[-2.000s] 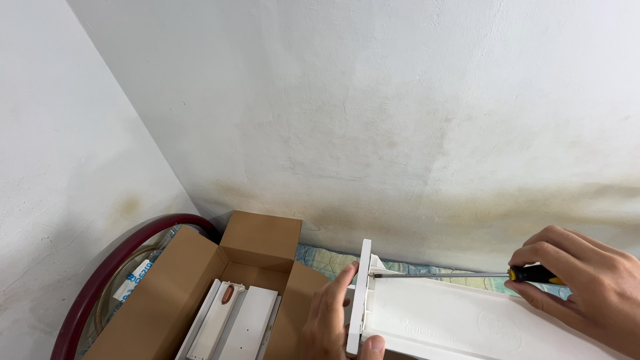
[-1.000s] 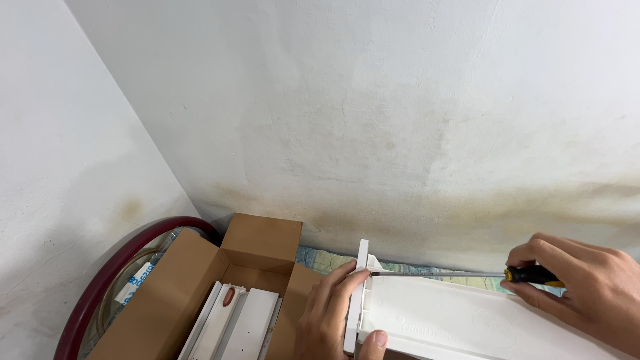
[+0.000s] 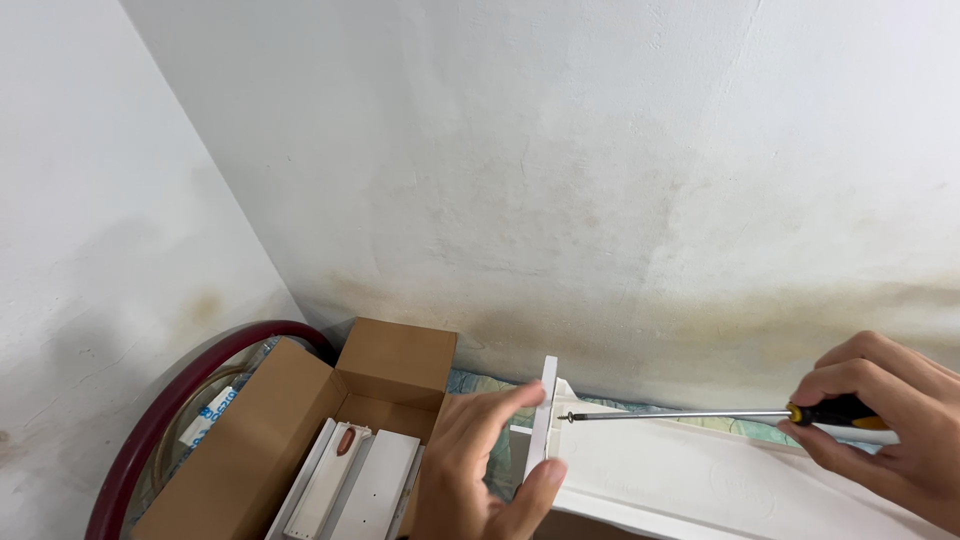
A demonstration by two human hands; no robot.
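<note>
My right hand point(image 3: 885, 427) holds a long-shank screwdriver point(image 3: 690, 414) by its black and yellow handle, the shank lying level and pointing left. At its tip a small screw point(image 3: 566, 417) points toward the upright white end panel point(image 3: 541, 420); whether the screw touches it, I cannot tell. Behind the screw lies a white plastic drawer-like part point(image 3: 697, 465) with a raised rim. My left hand point(image 3: 487, 457) is at the end panel's left side, forefinger near its upper part and thumb by its lower part, fingers apart; a firm grip does not show.
An open cardboard box point(image 3: 240, 442) at lower left holds white panels point(image 3: 379, 480) and rails. Left of it, a dark red round rim point(image 3: 142, 442) curves around a plastic bag bearing writing. Patterned fabric point(image 3: 480, 383) lies along the stained wall point(image 3: 585, 195).
My left forefinger and thumb have spread apart at the end panel. The screw at the screwdriver's tip now shows beside the panel; one second ago the left fingers were near the tip.
</note>
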